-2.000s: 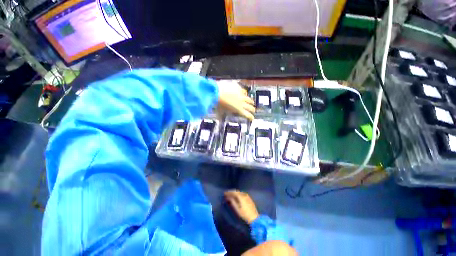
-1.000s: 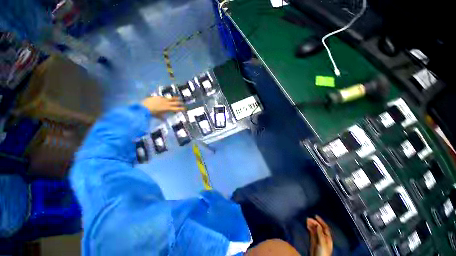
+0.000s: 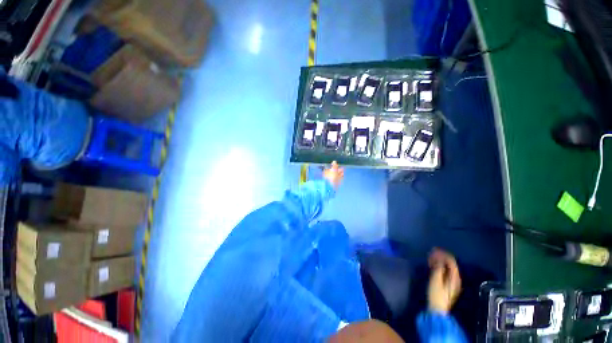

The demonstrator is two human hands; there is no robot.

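A clear blister tray point(image 3: 369, 163) with two rows of black handheld devices with white labels lies on a low dark-green surface at the upper middle. My left hand point(image 3: 333, 174) is at the tray's near edge, left of its middle. It is small and blurred, and whether the fingers hold the edge cannot be told. My right hand point(image 3: 444, 280) is away from the tray, low at right of centre, with loosely bent fingers and nothing visible in it.
The green bench point(image 3: 500, 134) runs down the right, with a mouse point(image 3: 576, 132), green note point(image 3: 570, 206), white cable point(image 3: 599, 177), corded tool point(image 3: 589, 254) and another device tray point(image 3: 492, 315). Cardboard boxes point(image 3: 50, 268), a blue stool point(image 3: 124, 144) and another person's blue sleeve point(image 3: 57, 127) are at left.
The view has swung from the bench to the low tray and floor. My left hand has moved from over the low tray's devices to its near edge. My right hand's fingers are more bent.
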